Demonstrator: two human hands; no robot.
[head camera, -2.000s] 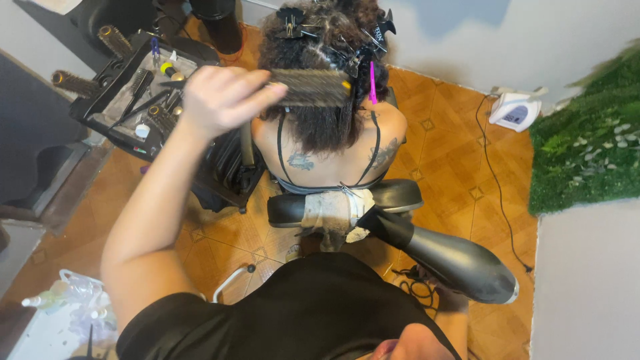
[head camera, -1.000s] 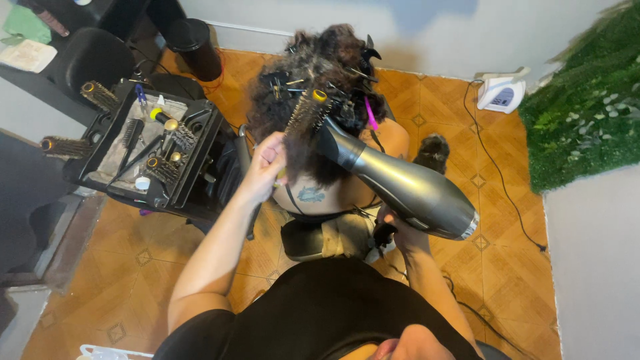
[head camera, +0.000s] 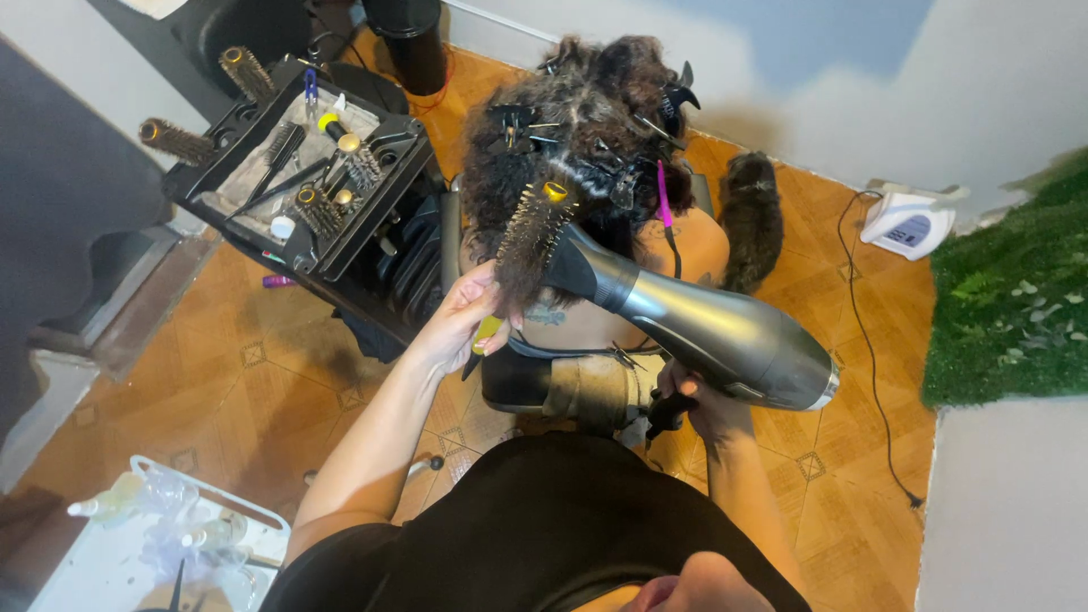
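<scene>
My left hand (head camera: 472, 319) is closed on the yellow handle of a round hairbrush (head camera: 534, 229), whose bristles lie against a lock of dark hair. My right hand (head camera: 701, 399) grips the black handle of a grey hair dryer (head camera: 722, 331). The dryer's black nozzle points at the brush from the right. In front of me a seated person's curly dark hair (head camera: 586, 102) is sectioned with black clips and a pink clip (head camera: 664, 194). The person's back is toward me.
At the left stands a black salon trolley (head camera: 374, 208) with round brushes, combs and a cloth. A white tray (head camera: 93, 552) with bottles is at lower left. A furry animal (head camera: 751, 221) is on the floor by the wall, near a white device (head camera: 908, 223) with a cord.
Two seconds ago my left hand was raised with the brush across the hair; now it is lower, with the brush upright. The dryer nozzle has come up beside the brush.
</scene>
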